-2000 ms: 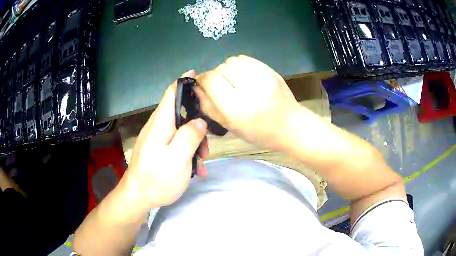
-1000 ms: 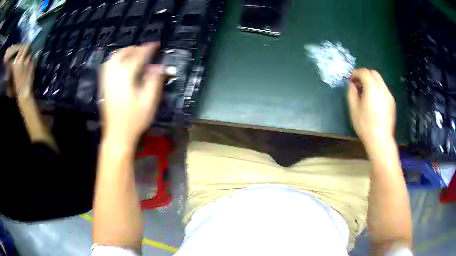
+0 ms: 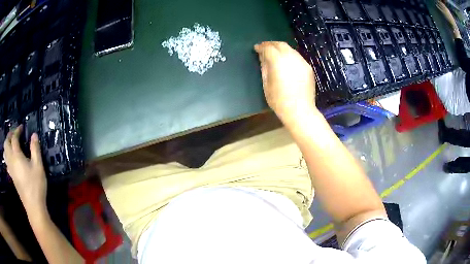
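My left hand is at the left edge, its fingers and thumb apart over the near part of the left black tray, which has housings in its pockets. No held thing shows in it. My right hand is above the green bench top, right of the pile of small clear parts and apart from it. Its fingers are bent together. Whether a small part is between the fingertips cannot be told. Black housings sit in rows in the right tray; several show whitish patches.
A black smartphone lies flat at the back left of the bench. A red stool is below left. A blue stool and another red stool are below right. Part of another person's arm shows at the upper right.
The view has swung right since a second ago. My right hand has left the pile's edge and moved right. My left hand has moved nearer along the left tray. Two seconds ago both hands held a black housing.
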